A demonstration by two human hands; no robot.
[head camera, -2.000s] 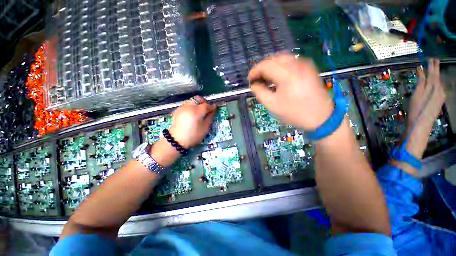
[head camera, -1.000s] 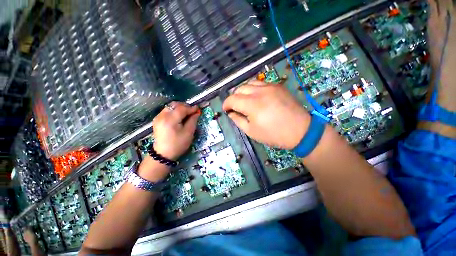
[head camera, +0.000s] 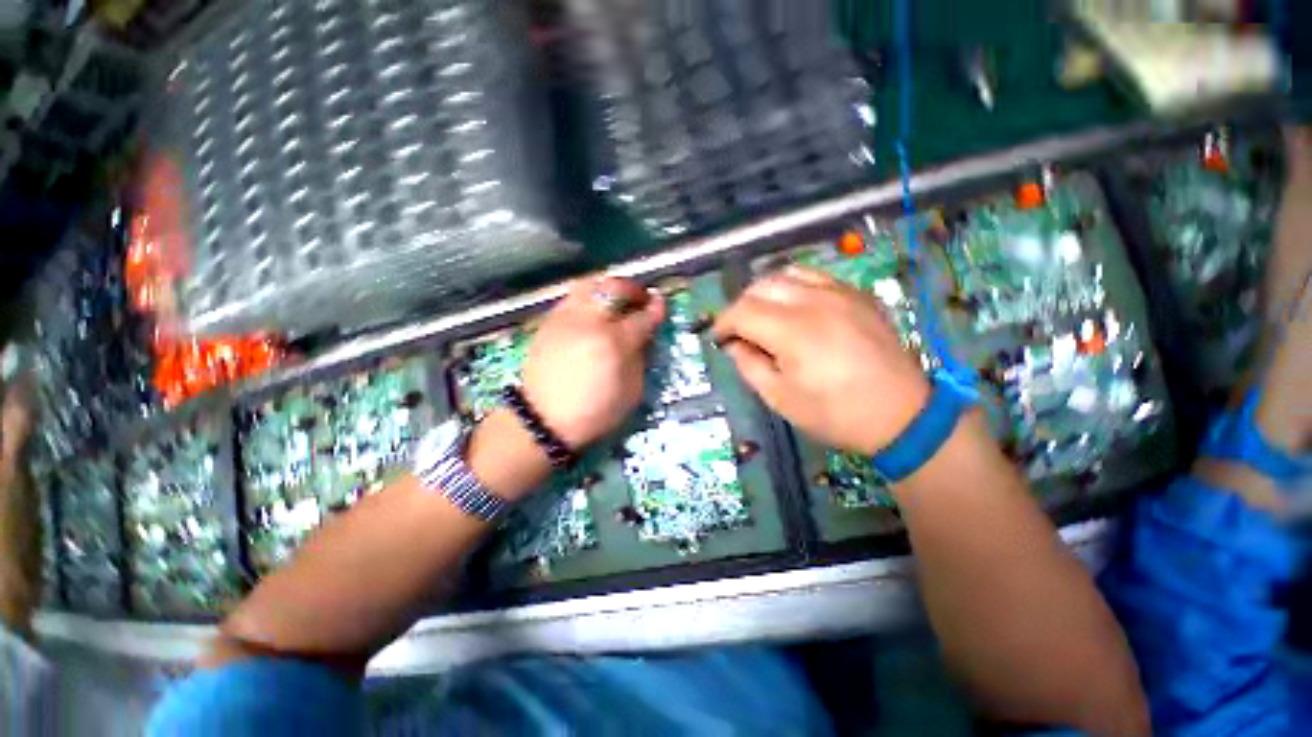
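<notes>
My left hand (head camera: 587, 363), with a black bead bracelet and metal watch, is over the upper boards of a carrier (head camera: 597, 544). Its fingertips are pinched at the upper right board (head camera: 681, 363); whether they hold a part is blurred. My right hand (head camera: 813, 353), with a blue wrist strap, is just right of it. Its thumb and fingers are bent together near the same board's right edge, and any part in them is hidden. The hands do not touch. The lower right board (head camera: 686, 480) lies uncovered in the carrier.
More carriers lie left (head camera: 331, 461) and right (head camera: 1058, 324), the right one with orange components. A pale rail (head camera: 619, 622) runs in front of me. Behind stand a large tray stack (head camera: 360, 159), a narrow tray (head camera: 734, 115) and an orange heap (head camera: 216, 363). A neighbour's arm (head camera: 1281, 346) is far right.
My right hand has come from the narrow tray's near edge down and left beside my left hand. My left hand has stayed at the same board. The camera view has swung and tilted between frames.
</notes>
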